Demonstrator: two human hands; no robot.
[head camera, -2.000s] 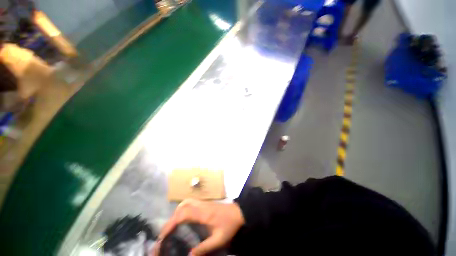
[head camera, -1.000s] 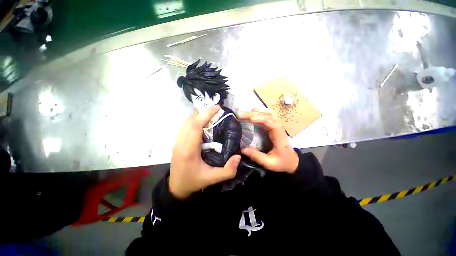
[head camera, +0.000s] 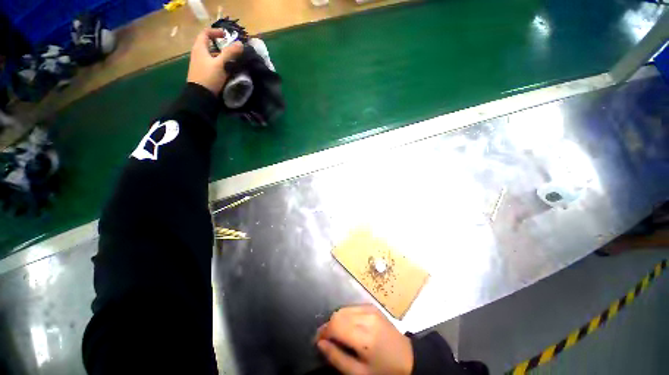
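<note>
My left hand (head camera: 211, 61) is stretched out over the green belt and grips a black-and-white figure (head camera: 260, 89) by its head end. The figure has black spiky hair, and its pale round opening faces me. My right hand (head camera: 367, 343) is low over the metal bench, below the cardboard pad, with its fingers curled. Whether it holds something small cannot be told. The tan cardboard pad (head camera: 400, 282) lies on the bench with a white blob (head camera: 379, 266) in its middle and brown specks around it.
Other black-and-white figures (head camera: 33, 165) stand on the green belt (head camera: 411, 66) at the left. Toothpicks (head camera: 231, 234) lie on the metal bench (head camera: 271, 278) beside my left sleeve. A white scoop-like piece (head camera: 568, 192) lies at the right. Striped tape (head camera: 587, 329) marks the floor.
The figure, held by both hands over the bench edge before, is now over the belt in my left hand alone. My right hand has let go of it and is below the pad.
</note>
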